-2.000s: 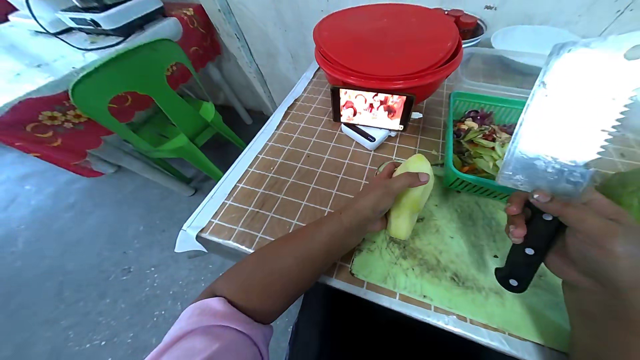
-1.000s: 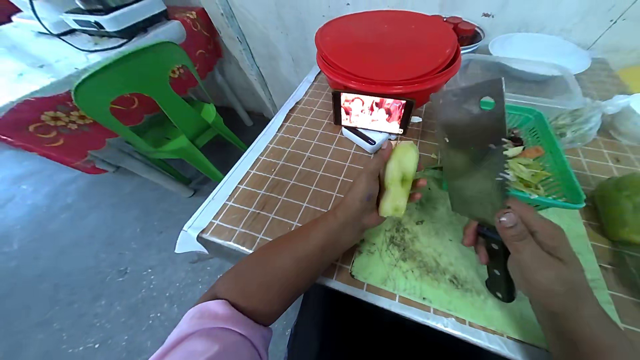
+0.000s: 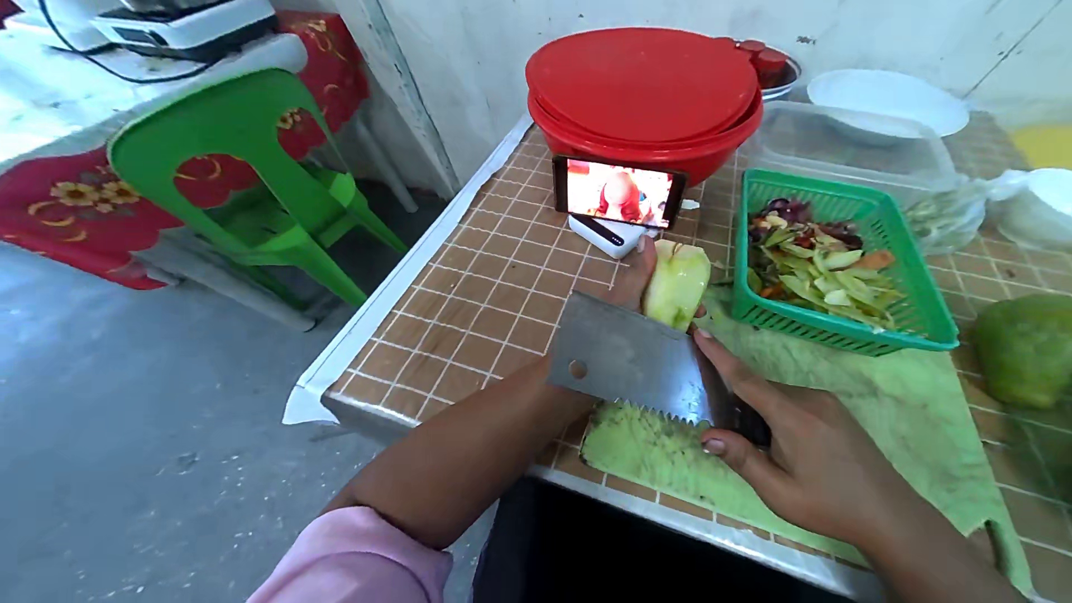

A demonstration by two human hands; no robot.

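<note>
My left hand (image 3: 634, 280) holds a peeled pale green vegetable (image 3: 677, 283) above the far left part of a green cutting board (image 3: 900, 410). In my right hand (image 3: 796, 452) is the black handle of a cleaver (image 3: 632, 356) with a serrated edge. The wide blade lies across in front of the vegetable and hides part of my left hand and wrist; its teeth face toward me. Whether the blade touches the vegetable, I cannot tell. Right of the vegetable, a green plastic basket (image 3: 930, 314) holds peelings (image 3: 837, 280).
A phone (image 3: 620, 193) leans by a white device (image 3: 607, 237) before a red lidded bowl (image 3: 645, 92). Behind the basket are a clear container (image 3: 846, 146) and white bowl (image 3: 888, 100). A large green fruit or vegetable (image 3: 1026, 350) sits at right, a green chair (image 3: 226, 176) at left.
The cleaver was upright to the right of the vegetable and has swung left and down, its blade now lying across in front of it. My right hand has moved toward my left hand.
</note>
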